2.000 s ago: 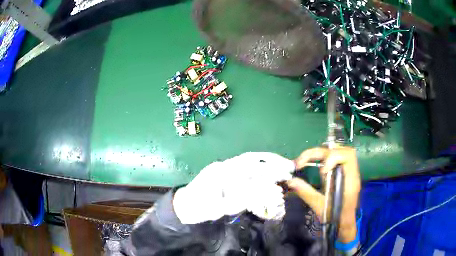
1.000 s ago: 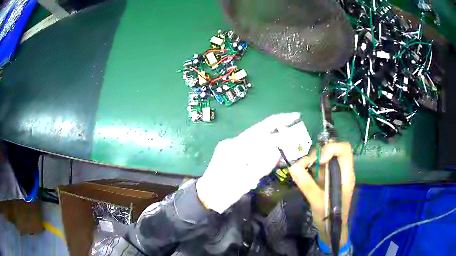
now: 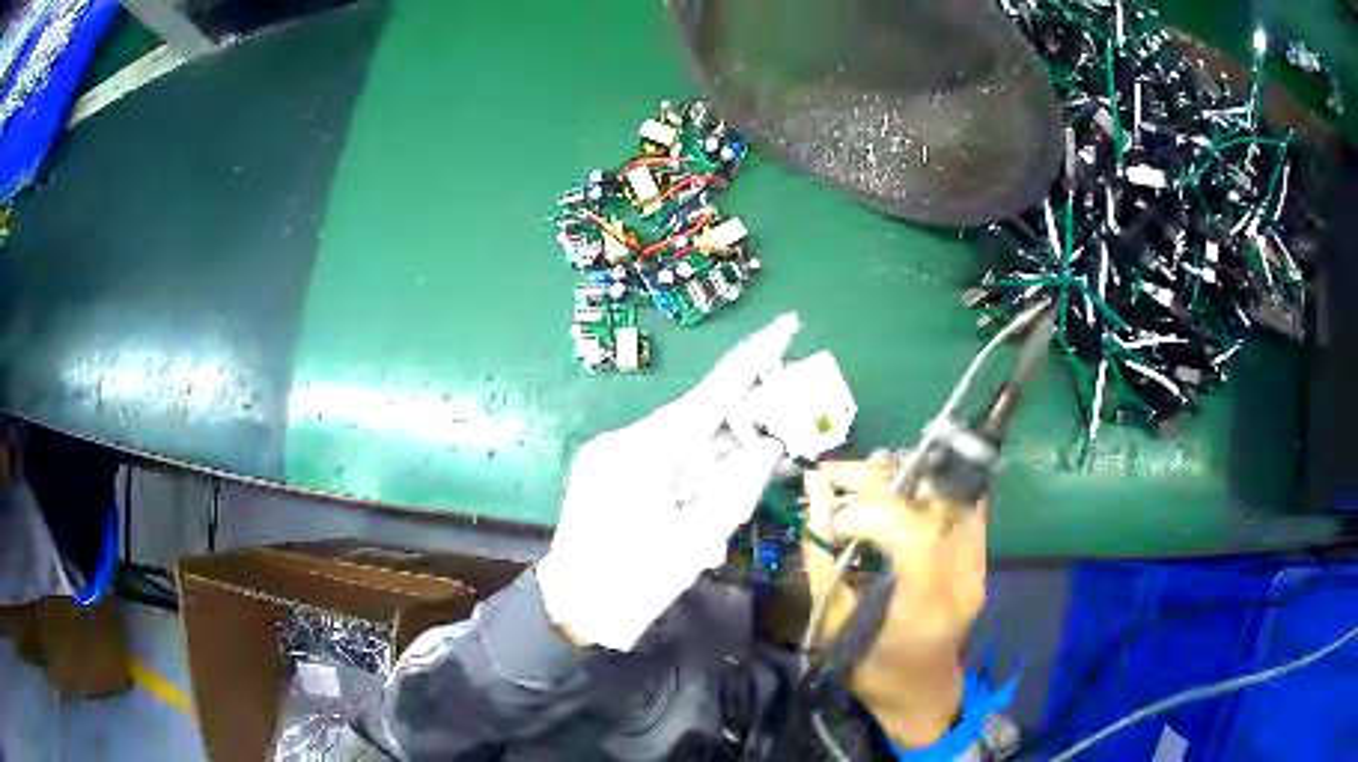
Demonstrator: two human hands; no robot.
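My left hand (image 3: 655, 499), in a white glove, holds a small white plastic housing (image 3: 806, 405) between its fingers over the bench's front edge. My right hand (image 3: 901, 573), bare with a blue wrist strap (image 3: 976, 718), holds a soldering iron (image 3: 961, 457) whose metal barrel points up and right toward the dark wire heap. A thin pale tube runs along the iron. Its tip is blurred. Part of a circuit board (image 3: 770, 543) shows below the housing, between my hands; how it is held is partly hidden.
Several circuit boards (image 3: 644, 253) with red wires lie on the green bench (image 3: 432, 223). A grey-brown fume hood (image 3: 894, 112) stands behind. A heap of black parts with green and white wires (image 3: 1162, 223) is at right. A brown cardboard box (image 3: 238, 625) sits below the edge.
The white housing has come into clearer view in my left hand, which has moved slightly left. My right hand has turned, and the iron now tilts to the right. The camera view has shifted.
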